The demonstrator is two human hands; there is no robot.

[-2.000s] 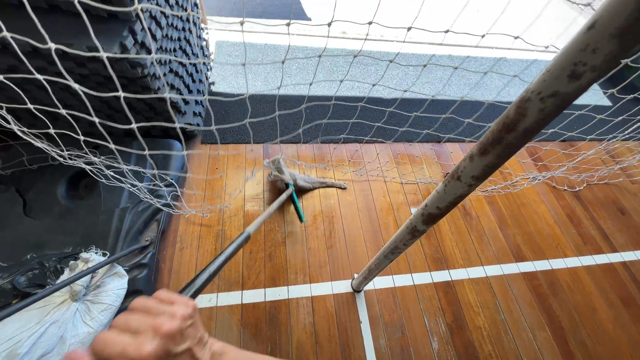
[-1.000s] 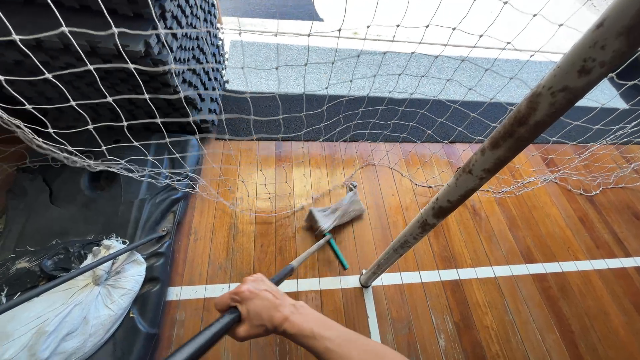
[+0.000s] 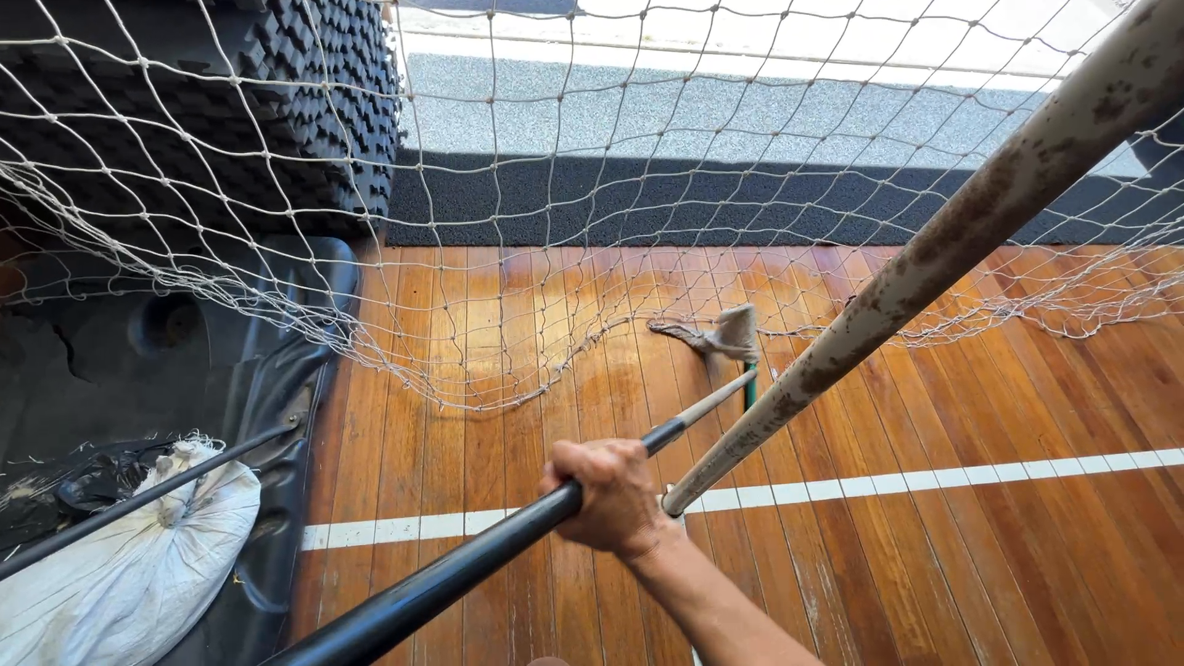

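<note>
My right hand [image 3: 606,495] grips a long black pole [image 3: 444,583] that runs from the lower left toward the middle. At the pole's far end is a green-edged floor squeegee head [image 3: 750,387], with a damp-looking grey cloth [image 3: 733,335] draped over it on the wooden floor [image 3: 518,453]. The cloth lies at the lower edge of a white net [image 3: 546,185], just left of a rust-spotted metal post [image 3: 888,296]. The forearm enters from the bottom, right of centre. My left hand is not in view.
Stacked black interlocking mats [image 3: 305,111] stand at the upper left. Below them, a black plastic sheet or tub [image 3: 111,370] holds a tied white sack [image 3: 185,555], with a thin dark rod [image 3: 148,499] across it. A grey speckled step [image 3: 703,120] lies behind the net. White lines [image 3: 888,483] cross the floor.
The cloth and squeegee head have moved right toward the post, and my right hand has moved right with the pole. The cloth's trailing end, on the right two seconds ago, now points left.
</note>
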